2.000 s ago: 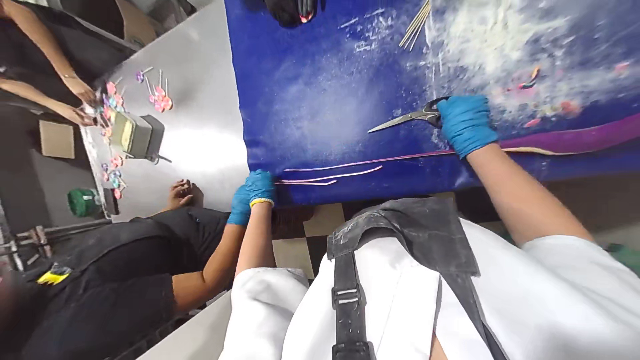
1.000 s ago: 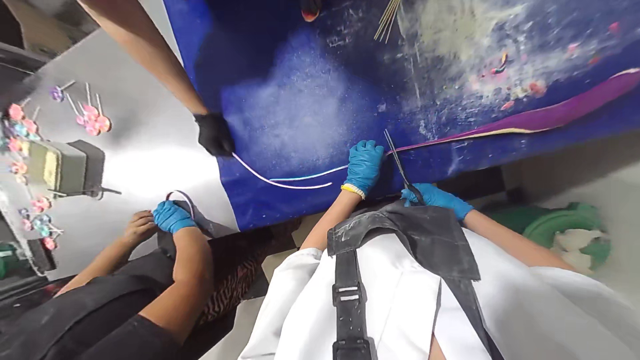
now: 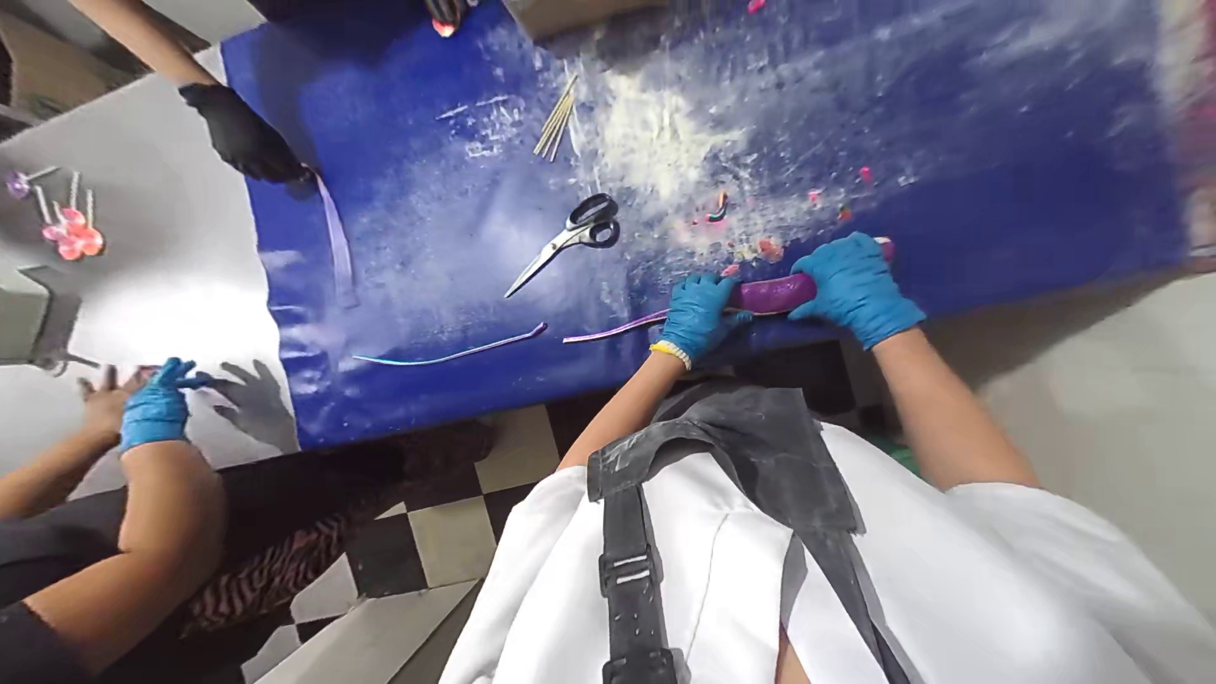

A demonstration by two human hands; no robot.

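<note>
A thick purple candy roll lies near the front edge of the blue mat. My left hand, in a blue glove, grips its narrow end, from which a thin strand runs left. My right hand, also gloved in blue, is closed around the roll's thicker right part, hiding much of it. Left of that strand lies a separate thin candy strip. Metal scissors with black handles rest on the mat beyond my left hand, touched by neither hand.
A co-worker's black-gloved hand holds a lilac strip. Thin sticks and candy scraps lie farther back. At left, another person's blue-gloved hand is over the metal table, near flower-shaped lollipops.
The scissors, in my right hand before, now lie on the mat. My right hand has moved onto the purple roll, which is shorter and thicker. A separate strip now lies left of my left hand.
</note>
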